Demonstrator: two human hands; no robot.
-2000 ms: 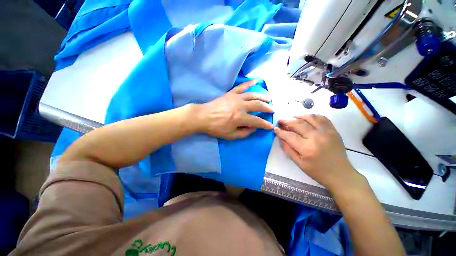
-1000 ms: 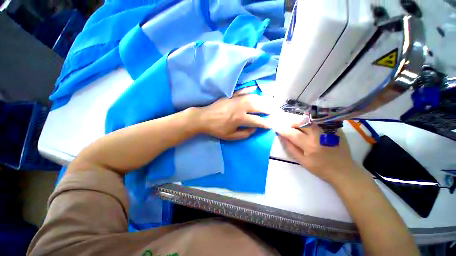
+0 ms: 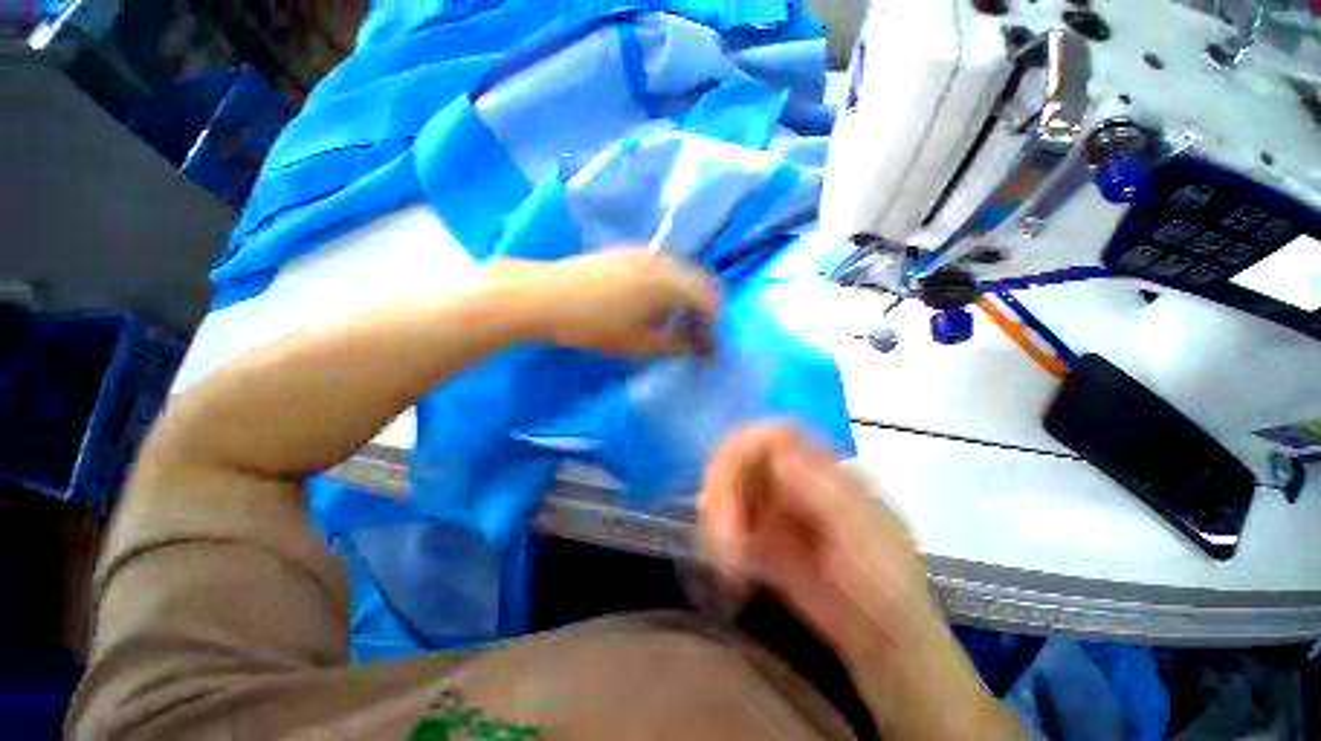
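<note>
The bright blue garment panel (image 3: pixel 790 355) lies left of the needle area and spreads toward the table's front edge, joined to pale blue cloth (image 3: pixel 674 413). My left hand (image 3: pixel 659 307) is blurred above the cloth, its fingers curled; whether it grips cloth cannot be told. My right hand (image 3: pixel 782 514) is blurred near the front edge, with fingers bent at the cloth's lower right; its grip is unclear. The white sewing machine head (image 3: pixel 927 130) stands at the upper right, with its presser foot area (image 3: pixel 884 275) beyond both hands.
A black smartphone (image 3: pixel 1152 452) and an orange-and-blue-handled tool (image 3: pixel 1029 336) lie right of the needle area. A heap of blue cloth (image 3: pixel 341 167) covers the table's far left. Blue crates (image 3: pixel 87 398) stand at left. More blue cloth (image 3: pixel 442 579) hangs below the edge.
Both hands have left the spot by the needle. My right hand has come back toward my body, my left hand is slightly raised, and the near cloth has shifted and bunched.
</note>
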